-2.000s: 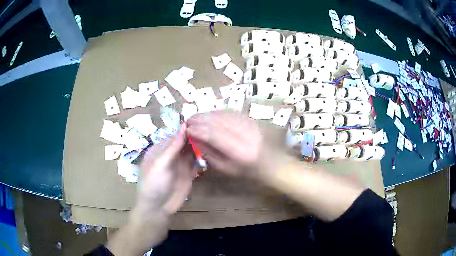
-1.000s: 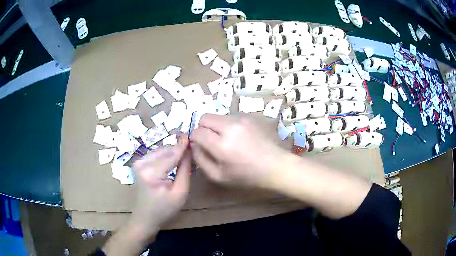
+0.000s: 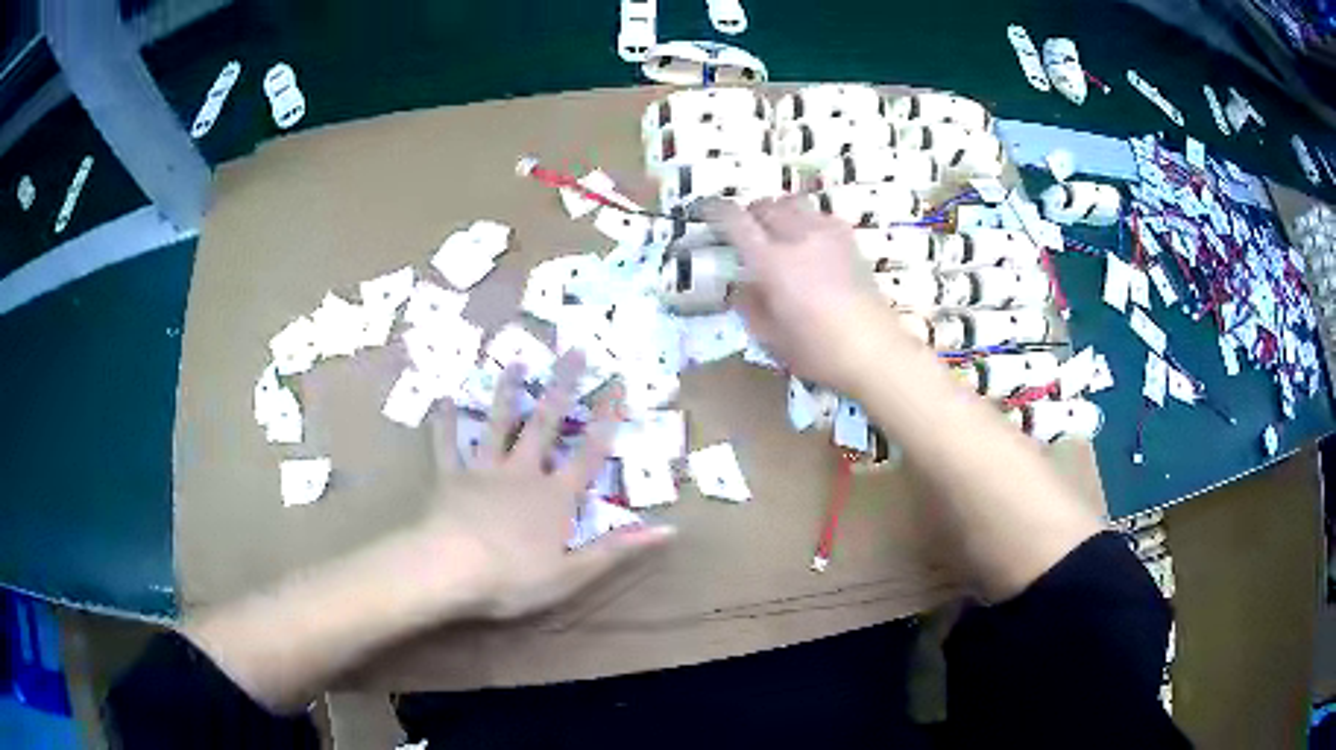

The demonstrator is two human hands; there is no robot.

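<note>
White squares point(image 3: 440, 334) lie scattered over the brown cardboard sheet point(image 3: 352, 586). My left hand point(image 3: 528, 506) is spread open, palm down, over the squares at centre left. My right hand point(image 3: 806, 279) reaches over the left side of the rows of cream car-shaped housings point(image 3: 974, 287). Its fingertips are blurred beside one housing point(image 3: 700, 279), and its grip cannot be told. A red wire lead point(image 3: 564, 182) with a pale end runs towards the right fingertips. Another red wire lead point(image 3: 832, 513) hangs below a white square at the rows' lower left.
A heap of wired parts point(image 3: 1231, 264) lies on the dark green surface at right. A single housing point(image 3: 1084, 202) sits beside it. A cream housing point(image 3: 703, 63) stands beyond the sheet's back edge. Flat car-shaped pieces point(image 3: 284, 95) lie on the dark green surface behind. A grey post point(image 3: 125, 103) rises at upper left.
My hands have separated: the left opened out over the squares, the right moved up and right to the housings. Some squares have shifted towards the centre. Red leads now show at upper centre and lower right.
</note>
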